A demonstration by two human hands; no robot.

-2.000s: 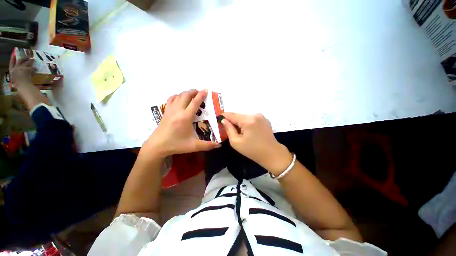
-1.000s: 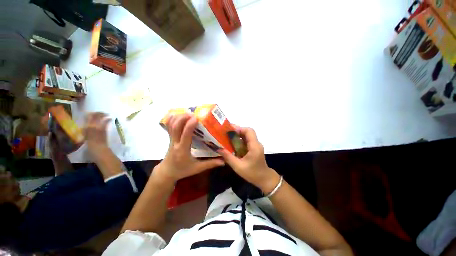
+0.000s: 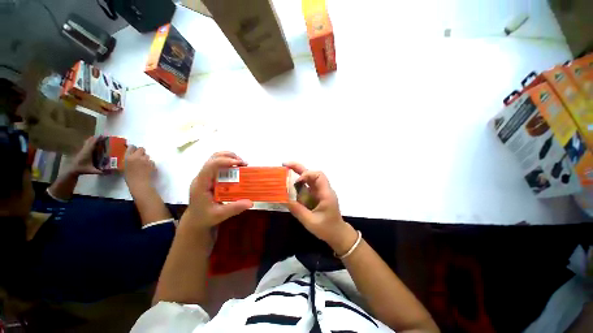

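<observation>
An orange retail box (image 3: 260,185) is held level above the table's front edge, its orange side with lines of print and a white barcode label facing up. My left hand (image 3: 211,192) grips its left end, fingers behind and thumb in front. My right hand (image 3: 318,201) is at its right end, thumb and fingers around that end. A small dark and yellowish thing (image 3: 303,194) shows in my right palm. It is too blurred to tell what it is.
Upright retail boxes (image 3: 543,140) stand at right. A brown carton (image 3: 253,39) and an orange box (image 3: 320,45) stand at top centre. A dark-faced box (image 3: 172,58) is upper left. At left a person's hands (image 3: 136,166) hold another box.
The box has been turned so its orange printed side faces up, and it is now level. The view has shifted, showing more boxes at right. The neighbouring person now holds a box with both hands.
</observation>
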